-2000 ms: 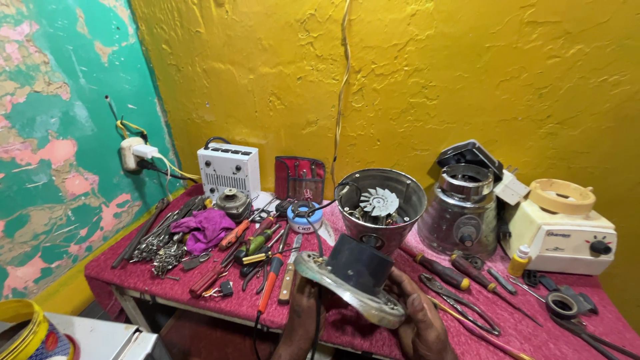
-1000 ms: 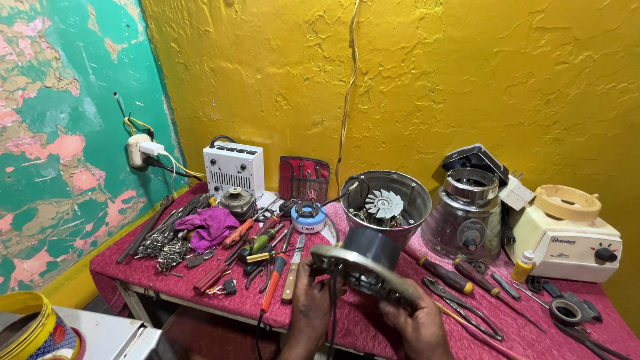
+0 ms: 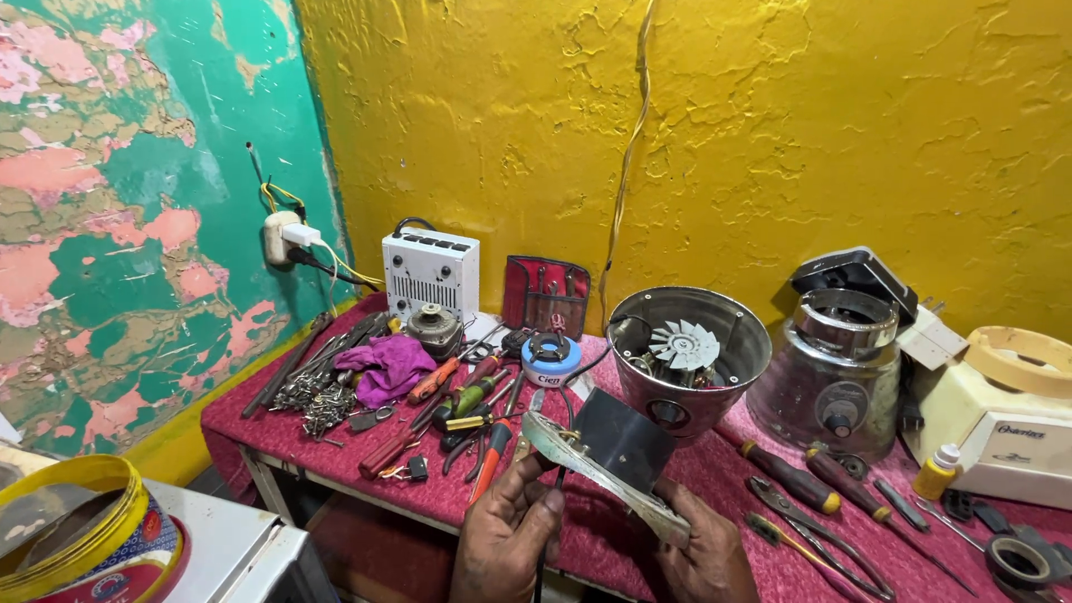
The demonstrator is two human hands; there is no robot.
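Observation:
Between my two hands, a round base plate (image 3: 607, 481) with a black cylindrical housing (image 3: 624, 440) on it is held tilted over the table's front edge. My left hand (image 3: 509, 532) grips the plate's left side, beside a hanging black cord (image 3: 564, 419). On the right side, my right hand (image 3: 702, 544) holds the rim. Just behind the plate stands an upturned metal blender base (image 3: 688, 360), its inside exposed, with a pale fan wheel (image 3: 685, 344) on top of the motor. The cord runs from this base toward the plate.
Screwdrivers (image 3: 431, 378), a purple cloth (image 3: 385, 368), a bare motor (image 3: 434, 331) and a white box (image 3: 431, 272) lie left. Pliers (image 3: 816, 532), a chrome blender base (image 3: 825, 394), a cream Osterizer base (image 3: 997, 435) and black tape (image 3: 1016, 559) are right. A yellow-rimmed bucket (image 3: 92, 536) stands at lower left.
The plate with the black housing has been turned and tilted between my hands; its underside faced more toward me one second ago. Both hands still hold it.

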